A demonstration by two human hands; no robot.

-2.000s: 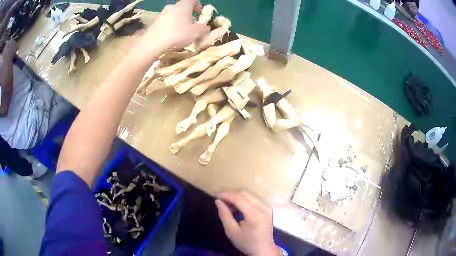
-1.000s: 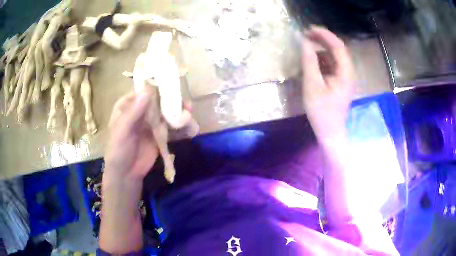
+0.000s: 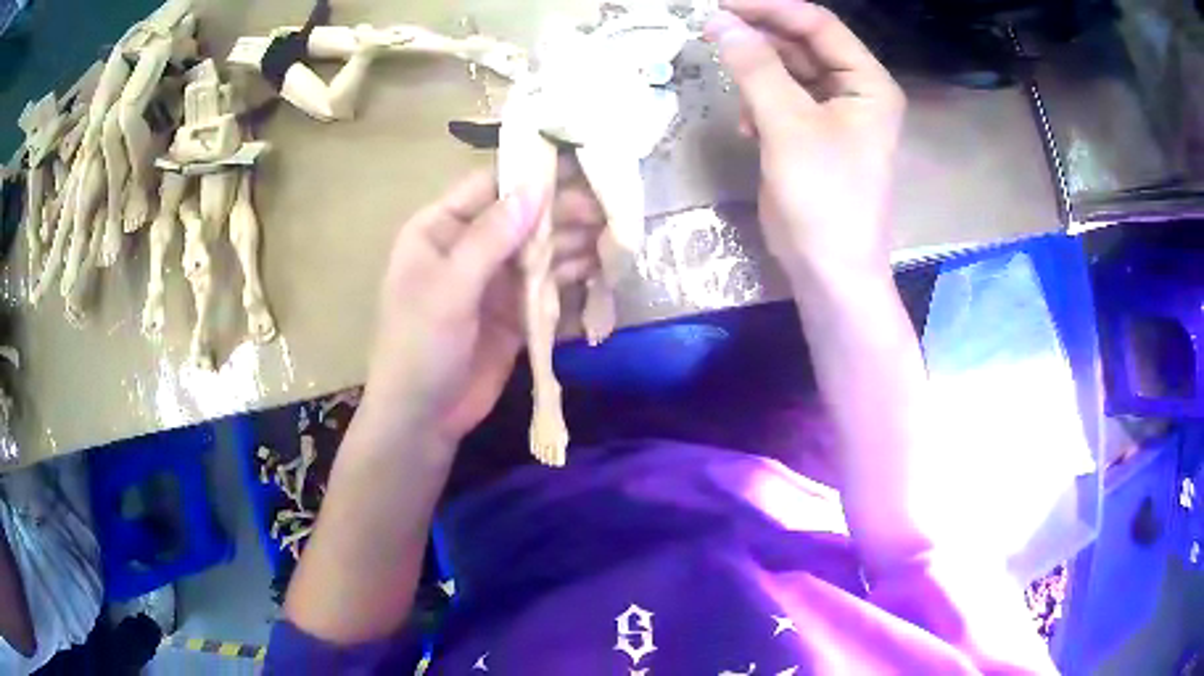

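My left hand [image 3: 462,297] holds a pair of cream figure legs [image 3: 543,291] by the thighs, feet hanging down over the table's front edge. A dark flap [image 3: 475,132] sticks out at the hip on the left. The upper end is washed out by glare over the whitish glue wad [image 3: 654,60]. My right hand [image 3: 825,145] is raised beside the wad, with thumb and fingertips near each other at its right edge. Glare and blur hide whether the fingertips hold anything thin.
More cream legs [image 3: 205,198] lie at the table's left, one pair with a black hip band [image 3: 281,56]. A dark pile [image 3: 911,33] is at the top right. Blue crates [image 3: 159,508] stand below the table. A person's white clothing [image 3: 53,555] shows at the lower left.
My left hand has moved right with the legs, bringing their top over the glue wad. My right hand has moved slightly up and left, towards them.
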